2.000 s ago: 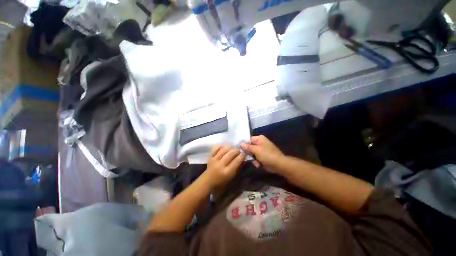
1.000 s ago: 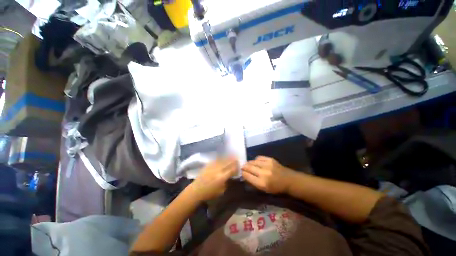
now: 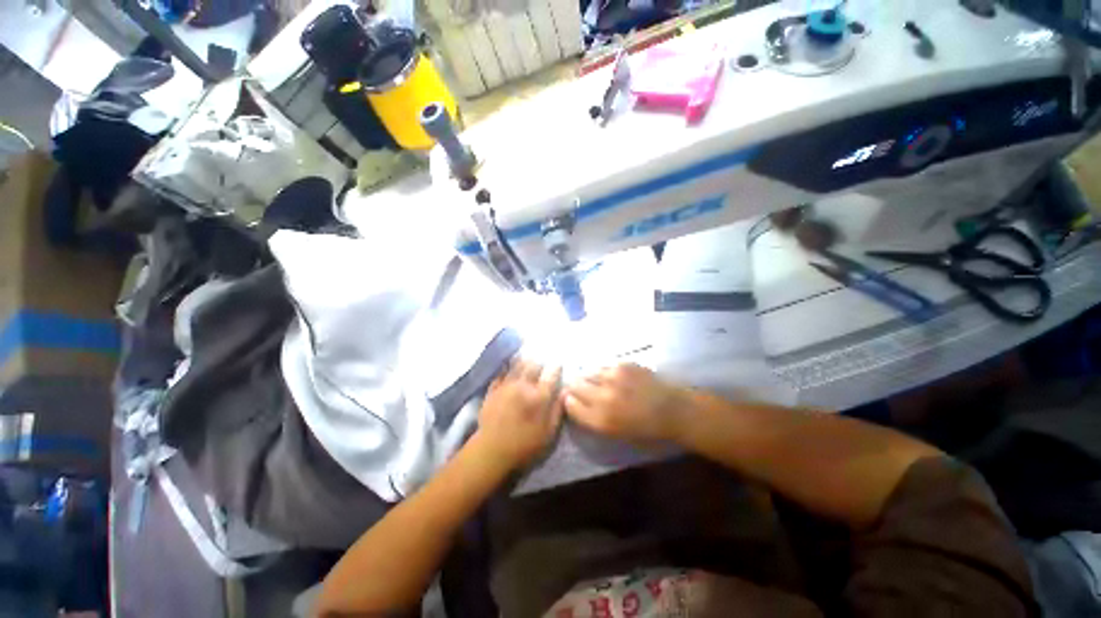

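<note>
A light grey garment panel (image 3: 350, 350) lies left of and below the needle area, with a dark grey bar (image 3: 477, 372) on it. My left hand (image 3: 522, 413) grips the panel's edge beside the bar. My right hand (image 3: 618, 404) is close beside it, fingers pinched at the same edge; the cloth under its fingertips is washed out by glare. Both hands are on the table's front part, just below the presser foot and needle (image 3: 572, 296) of the white sewing machine (image 3: 676, 181). Dark grey cloth (image 3: 242, 417) lies at the left.
A pale piece with a dark bar (image 3: 703, 301) lies right of the needle. Black shears (image 3: 1002, 272) and blue snips (image 3: 887, 290) lie further right. A pink item (image 3: 679, 82) is on the machine top. A yellow cone (image 3: 411, 103) stands behind, a blue-taped carton (image 3: 60, 278) far left.
Both hands have moved from the lap side up onto the table towards the needle, bringing the panel's edge along. The view has shifted to show more of the machine top.
</note>
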